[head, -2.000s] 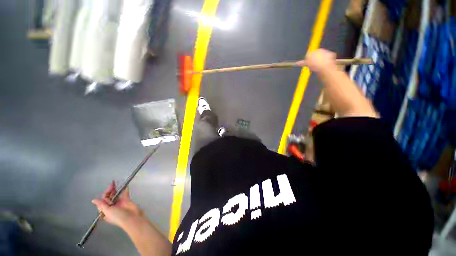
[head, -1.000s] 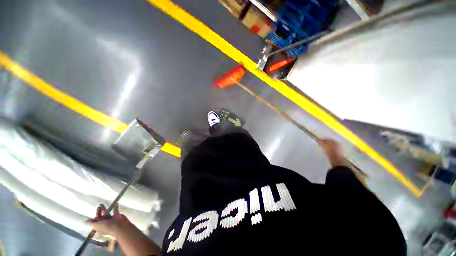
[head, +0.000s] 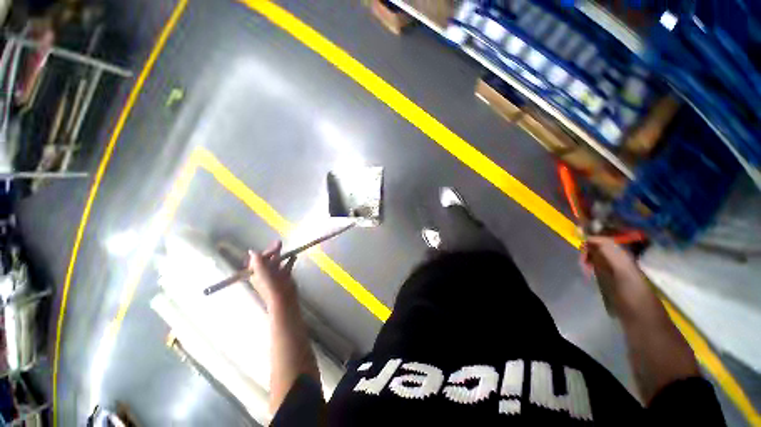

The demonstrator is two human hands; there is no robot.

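Note:
My left hand (head: 271,271) is closed around the dark dustpan handle (head: 321,239). The silver-grey dustpan (head: 367,188) is low over the grey floor, left of my shoes, with small debris near its handle side. My right hand (head: 602,254) is at the right with fingers curled, beside two red-orange pieces. One blurred piece (head: 570,190) stands above it and another (head: 624,238) lies at its fingers. I cannot tell which is the broom head. No broom pole can be made out, so the right hand's hold is unclear.
A yellow floor line (head: 417,117) runs diagonally past my shoes. Another yellow corner line (head: 242,188) is at the left. White rolls (head: 217,317) lie below my left hand. A rack with blue goods (head: 551,62) and brown boxes (head: 542,133) is at the upper right. Metal frames (head: 79,108) stand far left.
The view has turned. The dustpan has moved right in view and its inside shows more. My right hand is higher, near the rack, and the broom pole no longer shows.

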